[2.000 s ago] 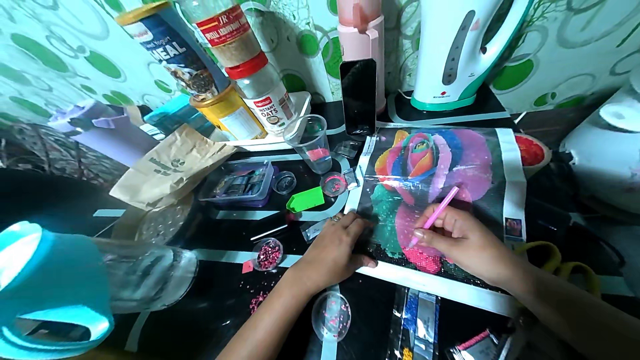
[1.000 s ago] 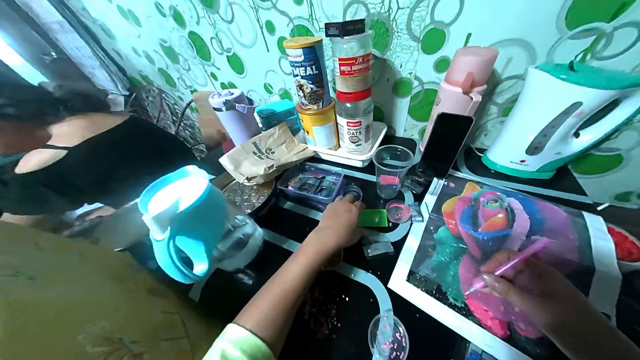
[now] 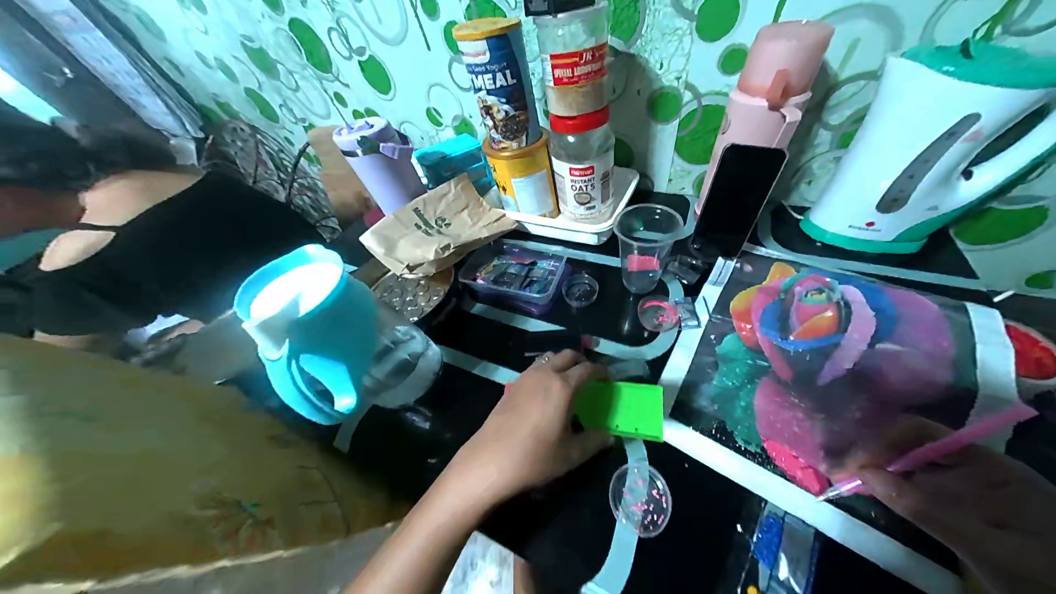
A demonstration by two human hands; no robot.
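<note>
My left hand point(image 3: 540, 417) grips a bright green rectangular tray point(image 3: 619, 409) by its left end, above the black tabletop. In my right hand point(image 3: 932, 483) is a pink pen-like applicator point(image 3: 949, 445), its tip pointing down and left at the lower edge of a rose picture point(image 3: 825, 355), which has a white border. Just below the green tray, a clear round dish point(image 3: 640, 501) holds small pink beads. Another small round dish point(image 3: 659, 313) with pink in it lies beyond the tray, near a clear plastic cup point(image 3: 648, 247). My left hand's fingertips are partly hidden.
A purple-rimmed plastic box point(image 3: 516, 276), paper bag point(image 3: 437, 227) and blue-lidded pitcher point(image 3: 305, 338) stand to the left. Stacked food jars point(image 3: 582, 165), a phone point(image 3: 741, 198) and an electric kettle point(image 3: 924, 148) are at the back. A person in black point(image 3: 181, 239) is at the far left.
My left hand has lifted the green tray and brought it nearer, above the bead dish; one second ago it reached beside the tray. Two seconds ago it rested by the picture's edge.
</note>
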